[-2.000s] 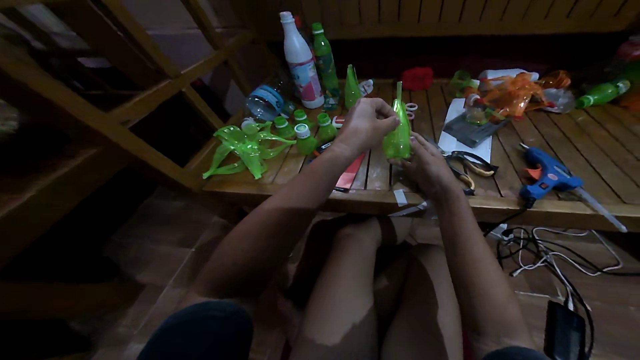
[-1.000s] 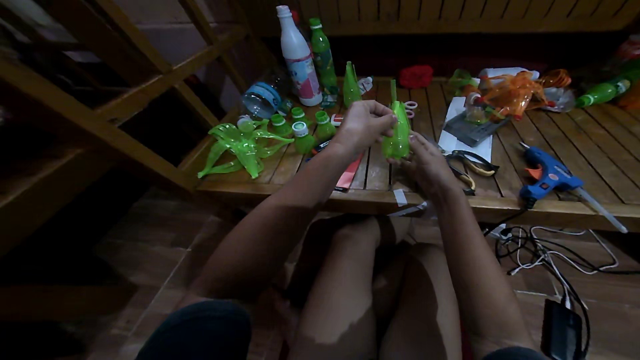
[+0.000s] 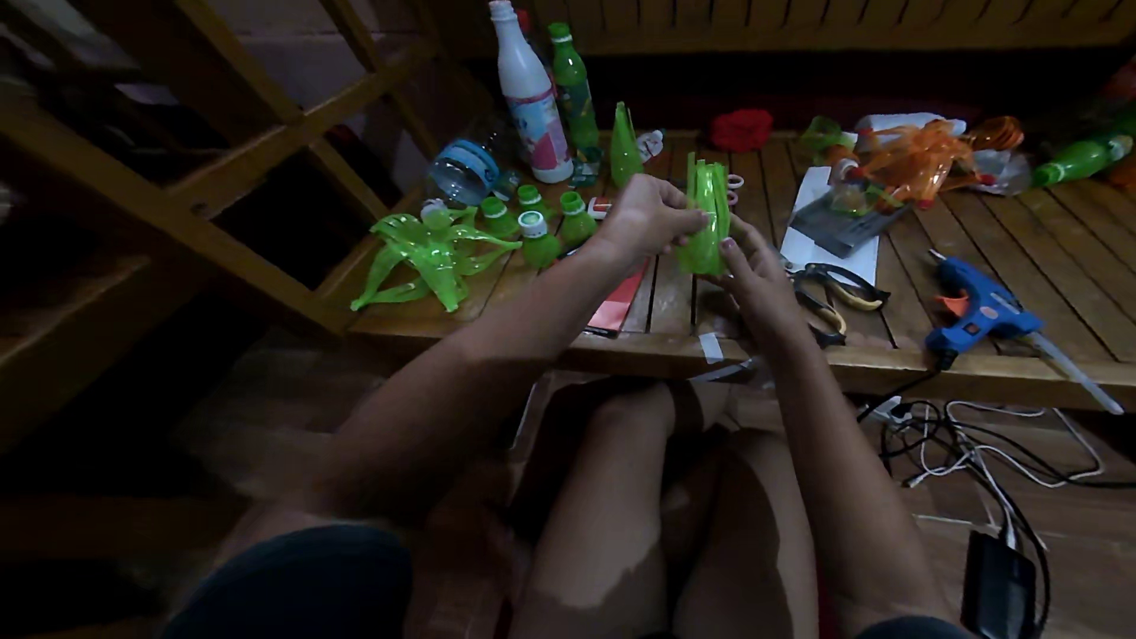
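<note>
A translucent green plastic bottle piece point(image 3: 707, 222), cut into upright strips at its top, is held between both hands above the slatted wooden bench. My left hand point(image 3: 652, 217) pinches its left side with thumb and fingers. Around its lower right side close the fingers of my right hand point(image 3: 756, 271); the palm is hidden. Behind the hands stands a pointed green plastic piece point(image 3: 626, 151). Scissors with pinkish handles point(image 3: 734, 188) lie partly hidden behind the held piece. Left of my left hand are several cut green bottle necks point(image 3: 540, 238) and a splayed green cut bottle piece point(image 3: 435, 257).
A white bottle point(image 3: 532, 106) and a green bottle point(image 3: 577, 93) stand at the back. To the right lie black-and-yellow-handled scissors point(image 3: 834, 293), a blue glue gun point(image 3: 981, 306) and orange cut plastic point(image 3: 923, 164). Cables point(image 3: 967, 448) tangle on the floor beyond the bench's front edge.
The strips at the top of the green piece look more spread than in the earlier frames. Both hands stay on it in nearly the same place.
</note>
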